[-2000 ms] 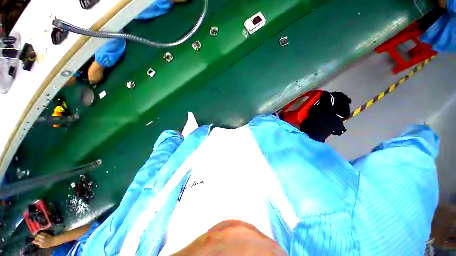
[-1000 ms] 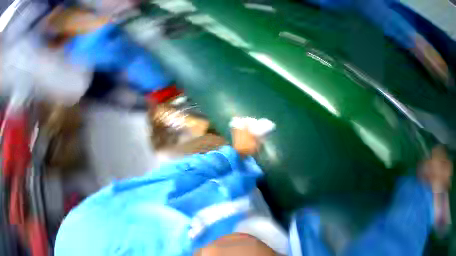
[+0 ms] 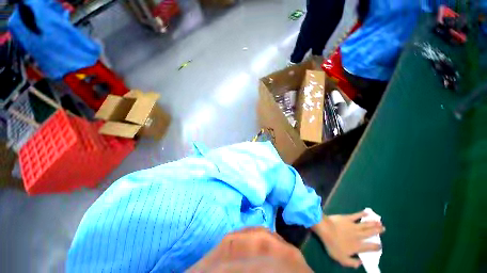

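Note:
My left hand (image 3: 350, 240) reaches out from a light blue sleeve over the dark green bench (image 3: 406, 160) at the lower right. Its back faces up and its fingers lie over a crumpled white paper or cloth (image 3: 372, 258), which shows on both sides of the fingers. I cannot tell whether the white piece touches the bench. My right hand is not in view.
An open cardboard box (image 3: 280, 133) with packed parts stands on the floor beside the bench. A smaller open box (image 3: 125, 114) and a salmon-red crate stack (image 3: 48, 154) are left. Other people in blue smocks sit nearby. Dark parts (image 3: 446, 69) lie farther along the bench.
The view has swung left to the floor and boxes. My left hand, earlier blurred with the white piece, is now at the lower right with it. A hand at the right edge has left view.

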